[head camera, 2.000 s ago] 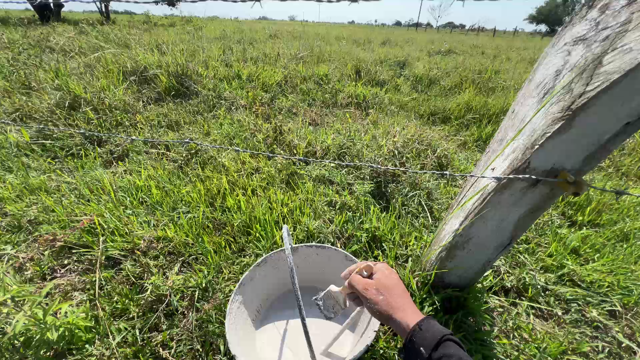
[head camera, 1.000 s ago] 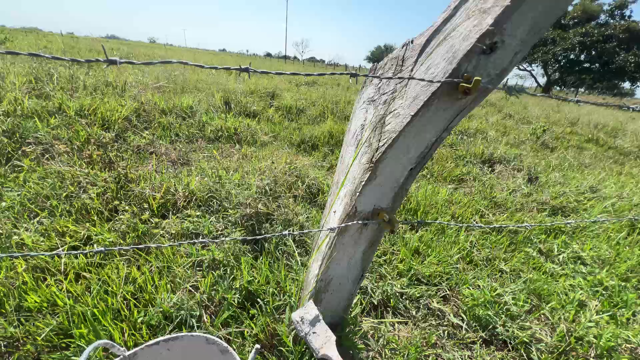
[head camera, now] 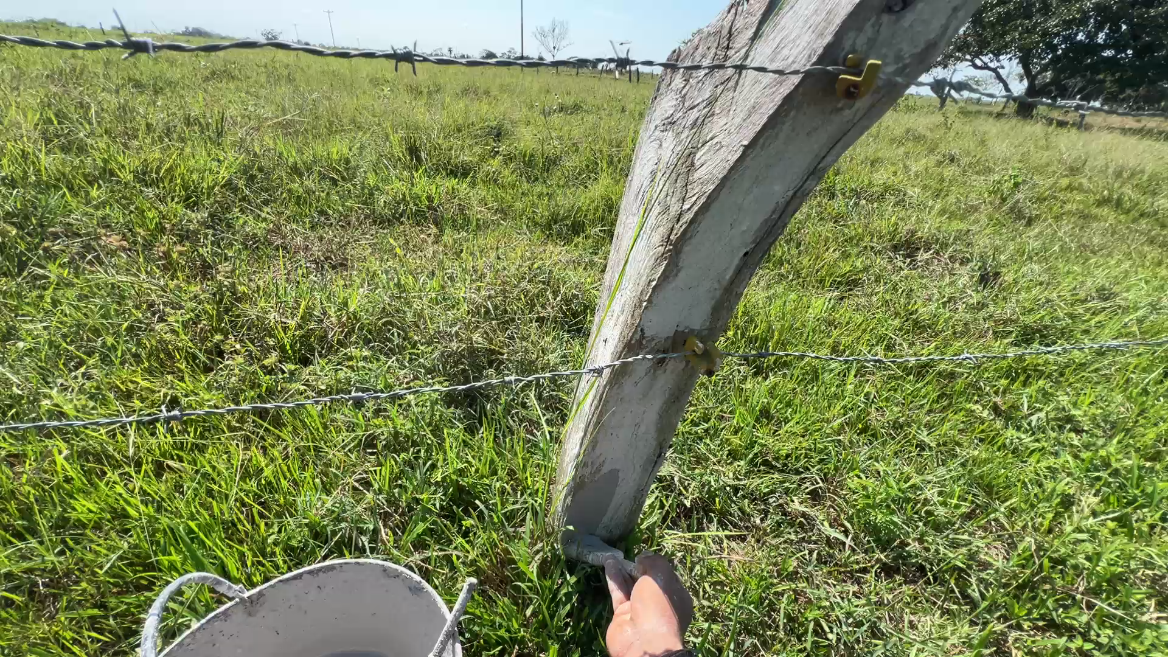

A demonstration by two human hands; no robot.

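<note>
My right hand [head camera: 650, 606] grips a paintbrush [head camera: 591, 549] coated in whitish paint, its bristles against the foot of a leaning wooden fence post [head camera: 703, 210]. A darker wet-looking patch shows on the post just above the brush. At the bottom left stands a whitish bucket [head camera: 319, 607] with a raised handle; only its upper part is in view, and its contents are mostly cut off by the frame. My left hand is out of view.
An upper barbed wire [head camera: 301, 47] and a lower barbed wire [head camera: 438, 390] cross the post, held by a yellow upper fastener [head camera: 858, 79] and a yellow lower fastener [head camera: 701, 354]. Tall grass [head camera: 274, 301] surrounds the post. A tree [head camera: 1068, 55] stands far right.
My right hand was over the bucket with the brush two seconds ago; now it holds the brush at the post's foot. The view has swung right.
</note>
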